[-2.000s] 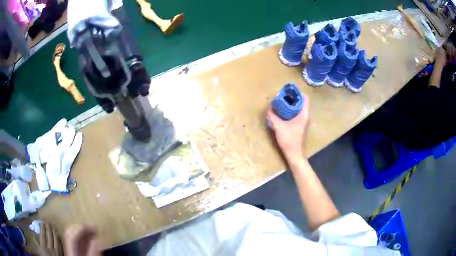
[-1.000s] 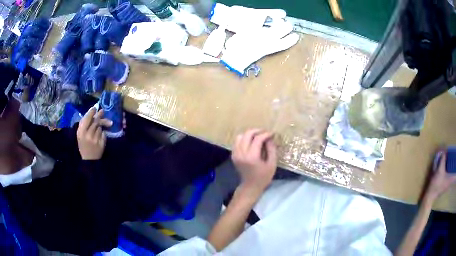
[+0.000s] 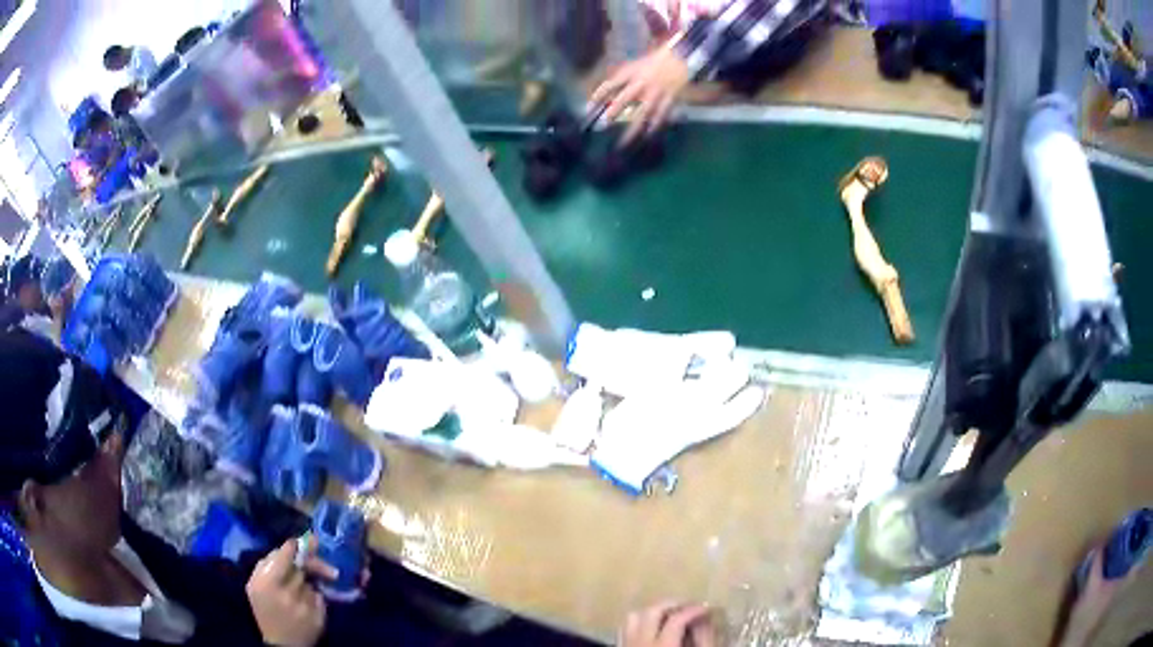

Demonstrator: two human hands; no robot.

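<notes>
My right hand is at the lower right edge, partly cut off, and holds a small blue boot upper by its side. My left hand is at the bottom edge; only curled fingers show on the bench edge, and whether they hold anything cannot be told. Between my hands stands the lever press with its wrapped grey-tan block over a white base pad. The press handle is wrapped in pale cloth.
White gloves and a white crumpled bag lie on the bench. Blue boots are piled at left beside a seated person holding one. Leg-shaped forms lie on the green belt; a person's hand reaches over black items there.
The view has swung left and up, bringing the belt and people beyond into sight. My left hand now shows only at the bottom edge. My right hand still holds a blue boot upper.
</notes>
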